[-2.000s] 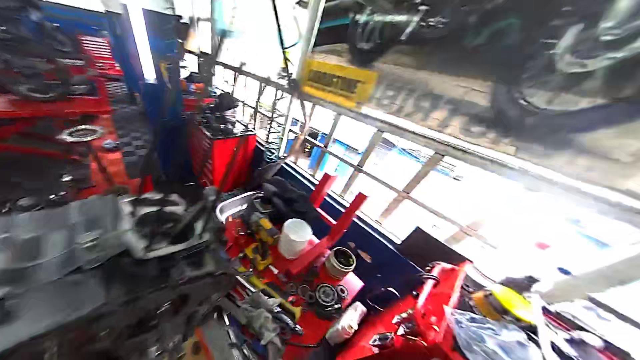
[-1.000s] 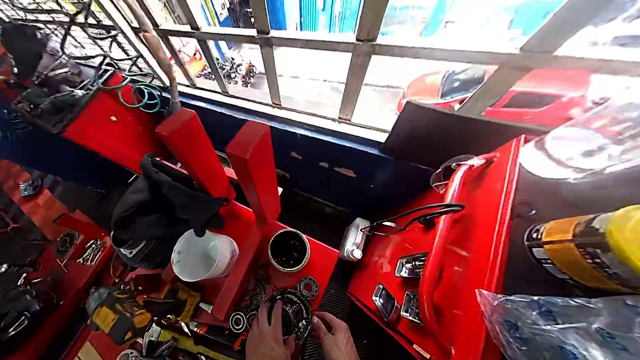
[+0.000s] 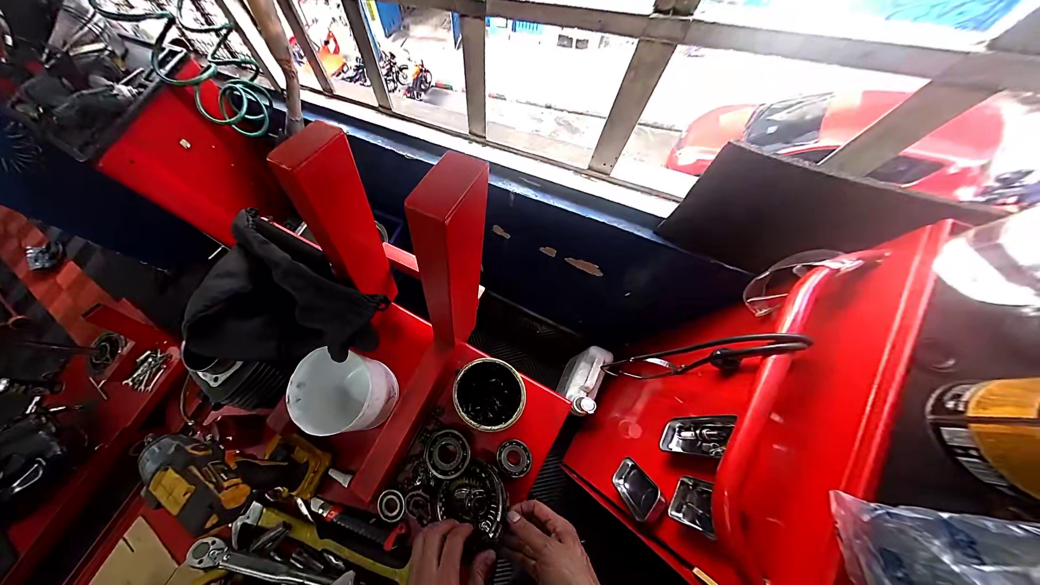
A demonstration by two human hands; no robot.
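At the lower middle of the head view, my left hand (image 3: 451,551) and my right hand (image 3: 546,543) touch the near edge of a dark, oily toothed gear (image 3: 471,500). Both hands' fingers are bent around its rim; how firmly they hold it is hard to tell. Ball bearings lie around it: one (image 3: 447,453) behind, one (image 3: 513,458) at the right, a small one (image 3: 391,505) at the left. Behind them stands an open round can (image 3: 489,394) with dark contents. A white plastic bucket (image 3: 341,392) stands left of the can.
A yellow-and-black power tool (image 3: 183,479) and a ratchet wrench (image 3: 244,562) lie at the lower left. Two red upright posts (image 3: 447,244) rise behind the bucket, beside a black cloth (image 3: 272,292). At the right is a red cart (image 3: 845,390) with small metal trays (image 3: 638,489).
The view has swung toward the red bench and window. My hands, not seen two seconds ago, came into view a second ago at the gear and remain there, now slightly closer together.
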